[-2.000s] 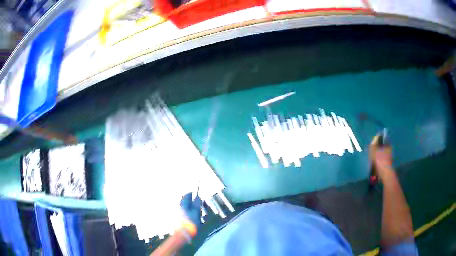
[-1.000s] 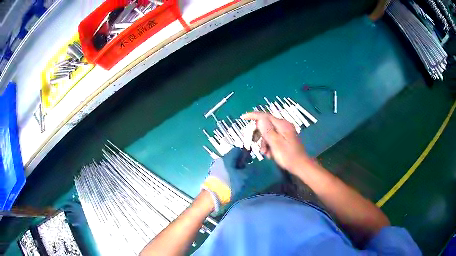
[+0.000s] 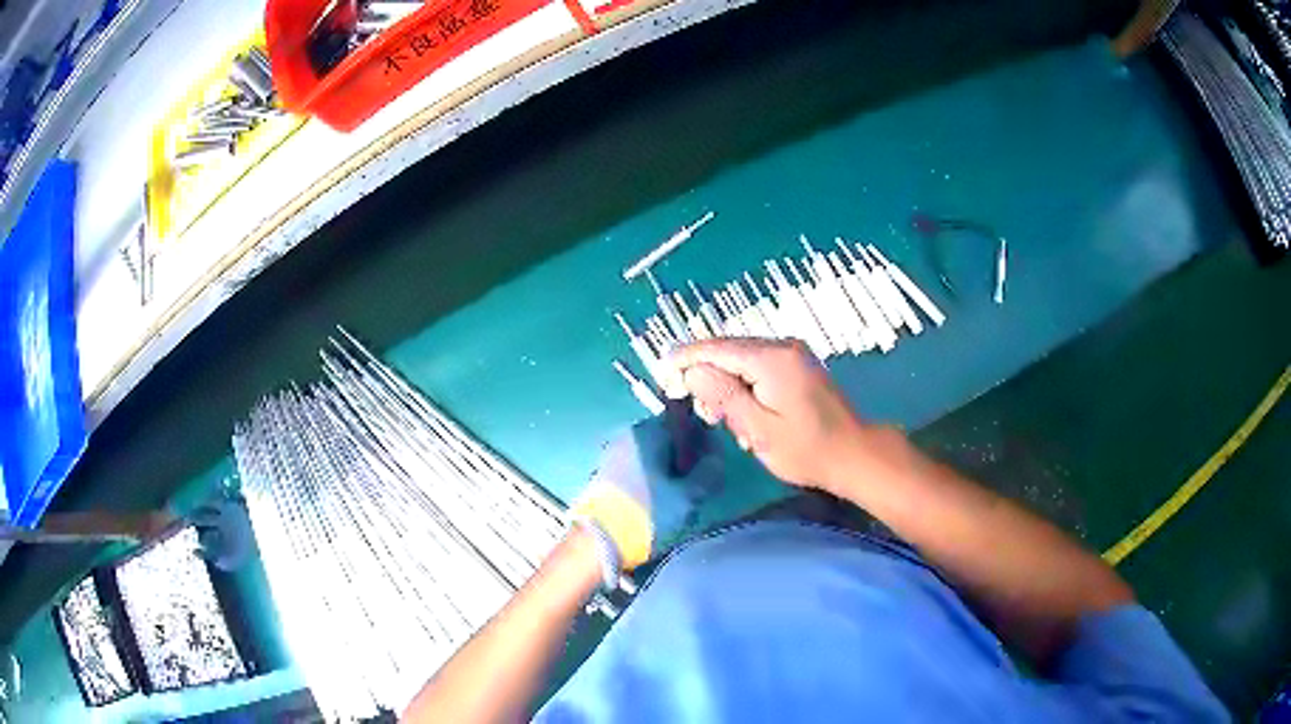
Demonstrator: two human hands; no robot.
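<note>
Short silver-white stepped rods (image 3: 835,304) lie in an uneven row mid-bench. My left hand (image 3: 654,474), in a grey-blue glove with an orange-yellow cuff, is at the near side of the row's left end. My bare right hand (image 3: 772,403) is curled directly against it, over the rods there. The fingers overlap, so what either hand holds is hidden. Long thin silver rods (image 3: 382,495) lie fanned out on the left, partly under my left forearm.
One short rod (image 3: 668,246) lies crosswise behind the row. A dark forked tool (image 3: 946,248) and a single rod (image 3: 1001,272) lie right. Black trays (image 3: 125,637) are far left. The shelf holds red (image 3: 319,92), yellow (image 3: 163,184) and blue (image 3: 40,340) bins. More rods (image 3: 1232,127) are far right.
Two seconds ago my hands were apart, the left at the long rods, the right at the far right with a dark-handled tool. They came together at the row and are now nearer its left end.
</note>
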